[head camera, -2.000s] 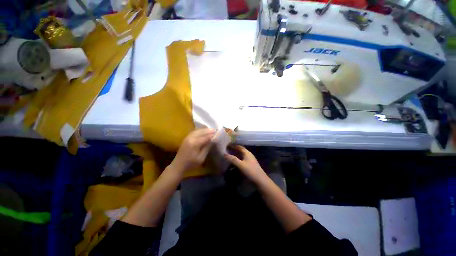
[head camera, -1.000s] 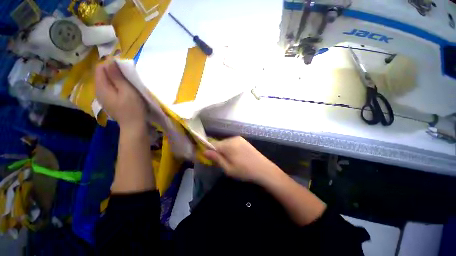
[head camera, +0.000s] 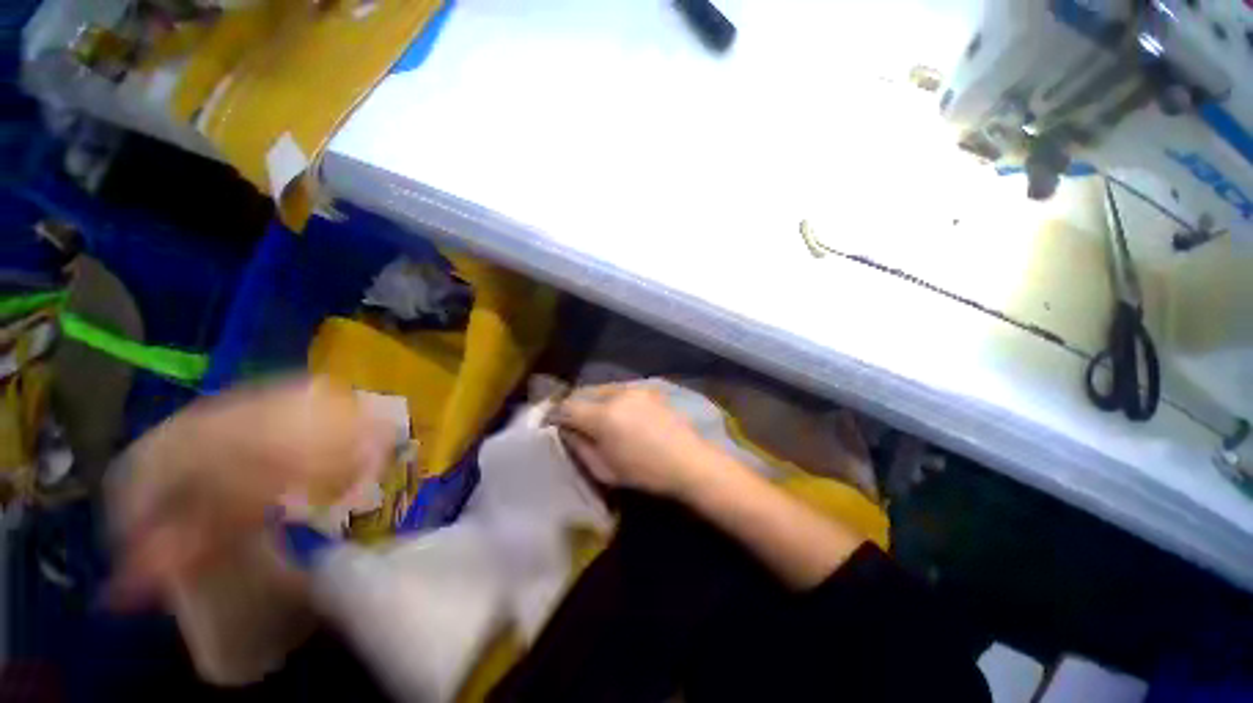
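Observation:
A white lining piece (head camera: 502, 529) with yellow fabric (head camera: 833, 505) showing at its edges lies across my lap, below the table's front edge. My right hand (head camera: 629, 437) pinches the white piece near its upper edge. My left hand (head camera: 247, 481) is at the lower left, strongly blurred, beside the left end of the white piece. Whether its fingers touch the fabric cannot be told.
The white table (head camera: 577, 151) holds black-handled scissors (head camera: 1127, 360) and a black-handled tool (head camera: 705, 22). The sewing machine (head camera: 1086, 83) stands at the upper right. Yellow cut pieces (head camera: 309, 83) hang over the table's left edge. More yellow fabric (head camera: 392, 368) lies below.
The fabric has moved off the tabletop down onto my lap and is spread with its white side up. My left hand has moved down and left. The view has shifted, with the machine further right.

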